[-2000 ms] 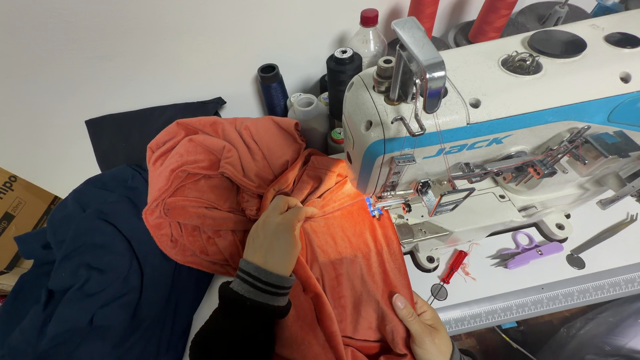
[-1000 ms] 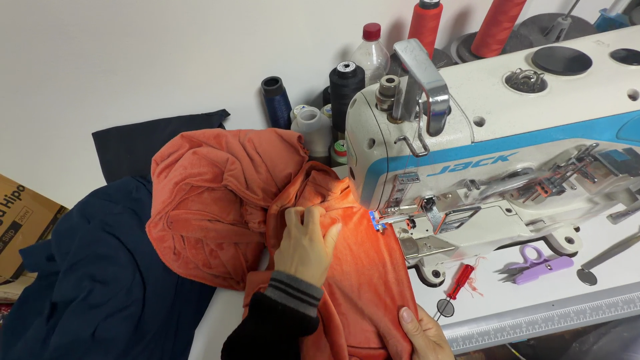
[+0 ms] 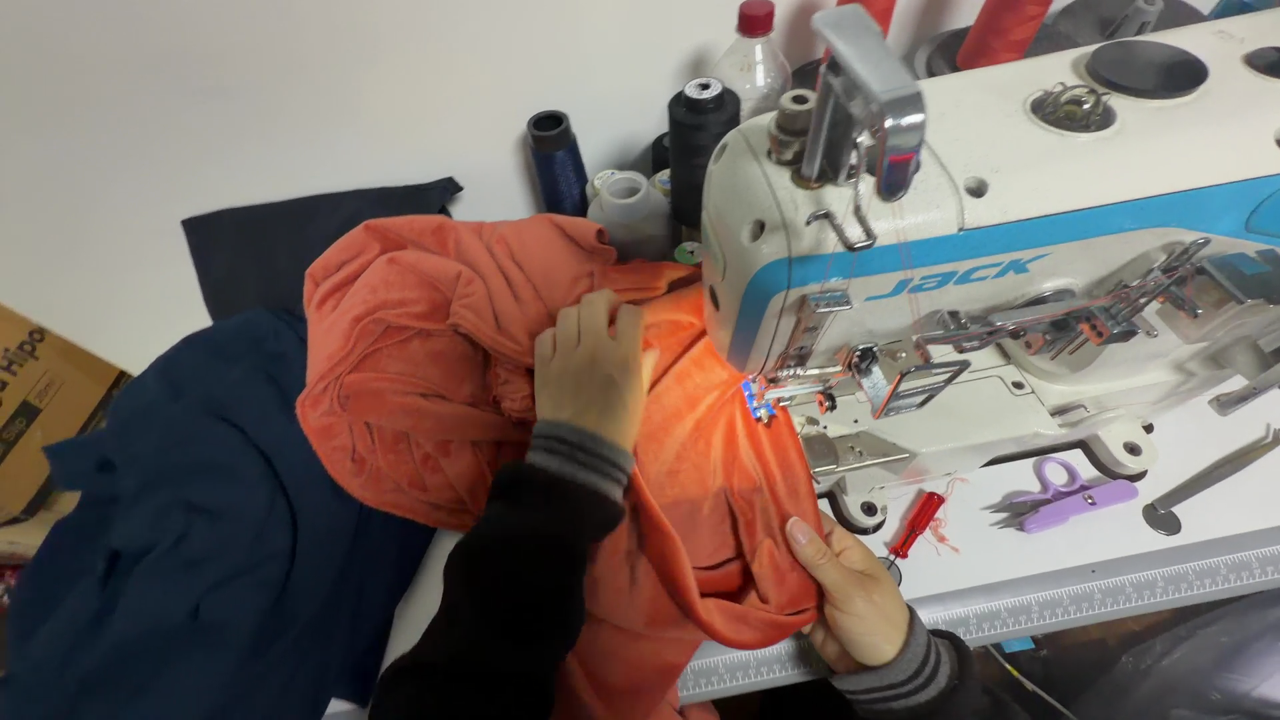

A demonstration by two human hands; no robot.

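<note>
Orange velvety fabric lies bunched across the table, its right part reaching the lit presser foot of a white and blue Jack sewing machine. My left hand rests on the cloth left of the presser foot, fingers bent into its folds; their tips are partly hidden. Below the machine's needle area, my right hand pinches the fabric's right edge, thumb on top and fingers underneath.
Dark blue fabric and a cardboard box are at left. Thread spools and a bottle stand behind. Right of my right hand lie a red-handled screwdriver, purple thread snips and tweezers, above a ruler strip.
My left hand has shifted on the cloth, away from the presser foot. The orange fabric near my right hand is now folded into a deeper loop. My right hand keeps its hold on the edge.
</note>
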